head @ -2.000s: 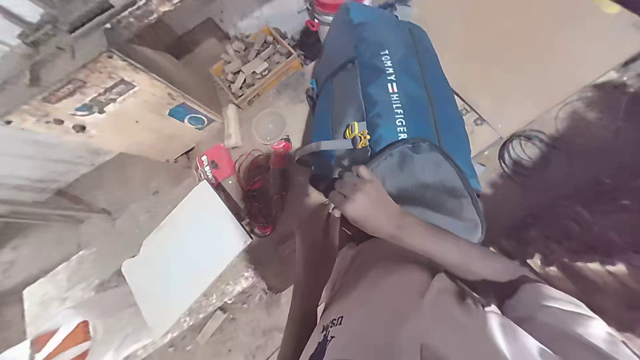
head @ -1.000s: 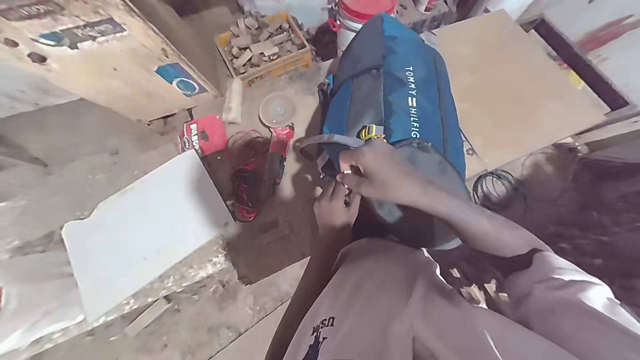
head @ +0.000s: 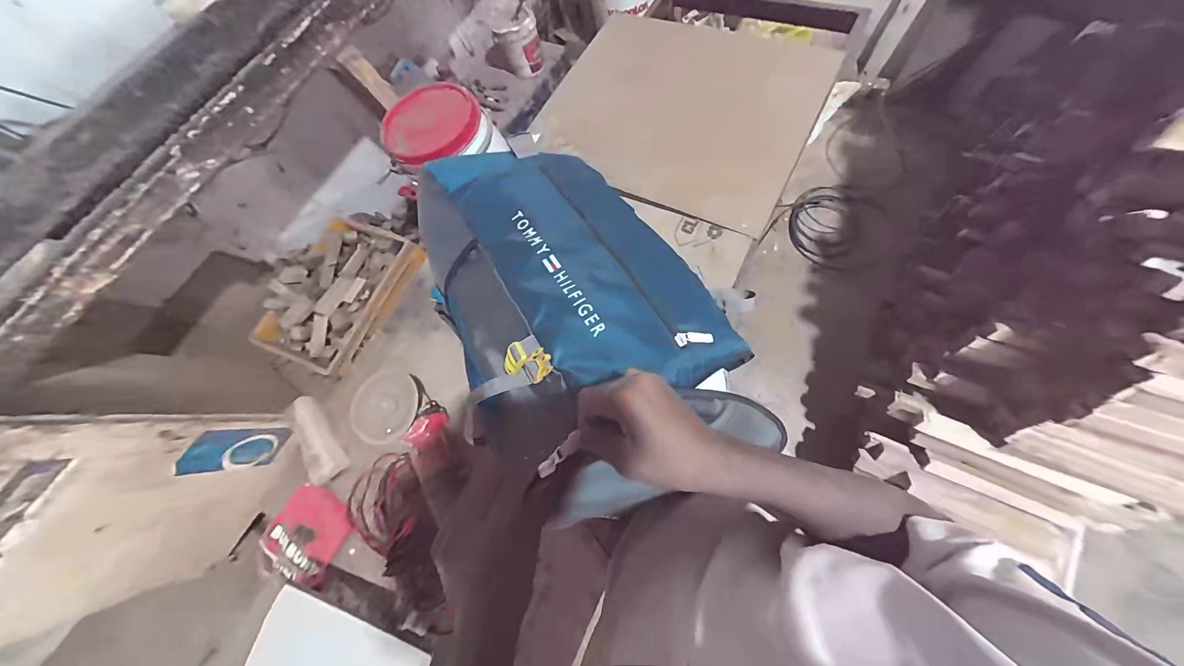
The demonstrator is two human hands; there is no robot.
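A blue and grey Tommy Hilfiger backpack (head: 592,277) lies in front of me, its grey end toward my body. My right hand (head: 643,430) pinches fabric at the near edge of the blue panel, its fingers closed. In shadow just left of it, my left hand (head: 490,481) is at the grey side of the bag; its fingers are too dark to make out. Between the two hands shows a small pale buckle or strap end (head: 557,455). A yellow buckle (head: 527,361) sits on a grey strap just above my left hand, and a white zipper pull (head: 694,339) hangs on the blue panel.
A bucket with a red lid (head: 431,123) stands behind the bag. Leftward are a crate of wood offcuts (head: 324,296), a clear round lid (head: 384,407), a red cable (head: 379,504) and a red packet (head: 307,535). A brown board (head: 694,120) and coiled wire (head: 821,227) are beyond, rightward.
The view has shifted and turned strongly. Both hands have stayed at the near end of the backpack. The blue panel's near edge now stands out over the grey end, with my right hand on it.
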